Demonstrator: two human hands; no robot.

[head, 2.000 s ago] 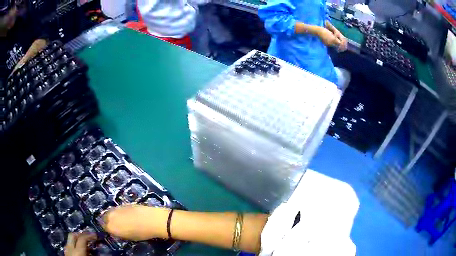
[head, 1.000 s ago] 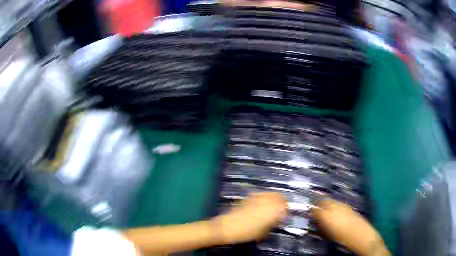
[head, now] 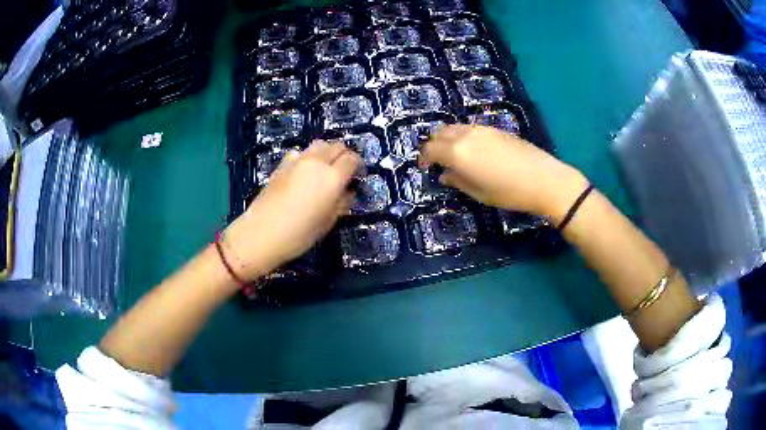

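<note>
A black blister tray [head: 395,273] lies in front of me on the green mat, with rows of pockets holding silvery-black circuit-board modules [head: 447,230]. My left hand [head: 306,197] is over the tray's left-middle pockets, fingers bent and fingertips close together near a module. My right hand [head: 495,168] is over the right-middle pockets, fingers curled down at a module. Both hands are bare. The fingertips are partly hidden, and I cannot tell if either holds a small part.
Stacked black trays [head: 118,63] stand at the upper left. A fanned stack of clear trays [head: 80,214] is at the left, with a yellow-edged item [head: 12,214] beside it. A clear tray block [head: 697,168] stands at the right. A white label [head: 151,140] lies on the mat.
The view has swung from the right-hand stack to the left, then down onto the black tray. Both hands are now in view over the pockets, clearer than in the blurred frame before.
</note>
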